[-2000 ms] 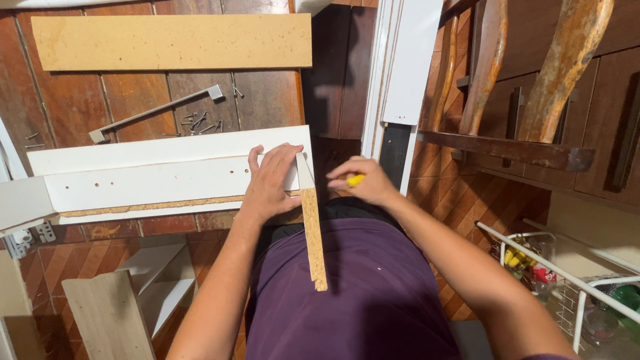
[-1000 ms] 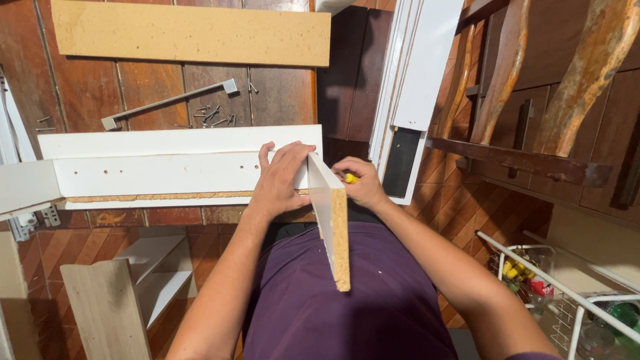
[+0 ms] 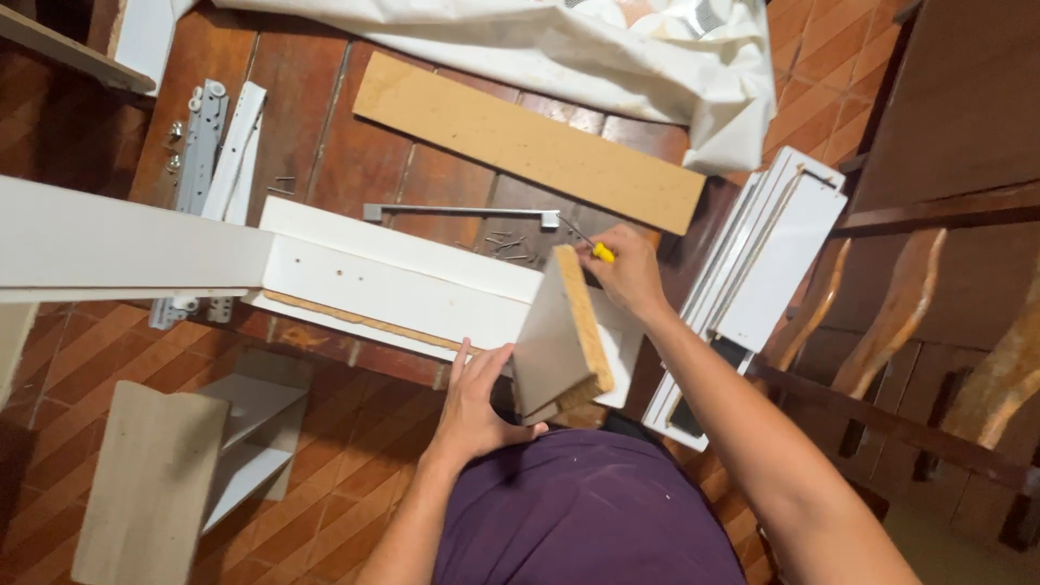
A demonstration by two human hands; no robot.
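My left hand [image 3: 479, 398] presses its fingers and thumb against the lower edge of a short white particleboard panel [image 3: 548, 349], which stands tilted with its raw edge up. That panel meets the end of a long white drawer-like frame [image 3: 398, 284] on the wooden table. My right hand [image 3: 626, 268] holds a screwdriver with a yellow handle [image 3: 603, 252], its thin shaft pointing up and left toward a metal bar handle [image 3: 463, 211]. Loose screws [image 3: 508, 246] lie just left of the shaft.
A brown board [image 3: 528, 138] lies across the table [image 3: 325, 122], below a white cloth [image 3: 520, 41]. Metal drawer slides [image 3: 203, 146] rest at the left. White panels [image 3: 772, 252] are stacked at the right beside a wooden chair [image 3: 894, 309]. A small shelf unit [image 3: 154, 479] stands on the floor.
The view has turned and shifted. My right hand, with the screwdriver, has moved from the near side of the short panel to its far end. My left hand has moved down to the panel's lower edge.
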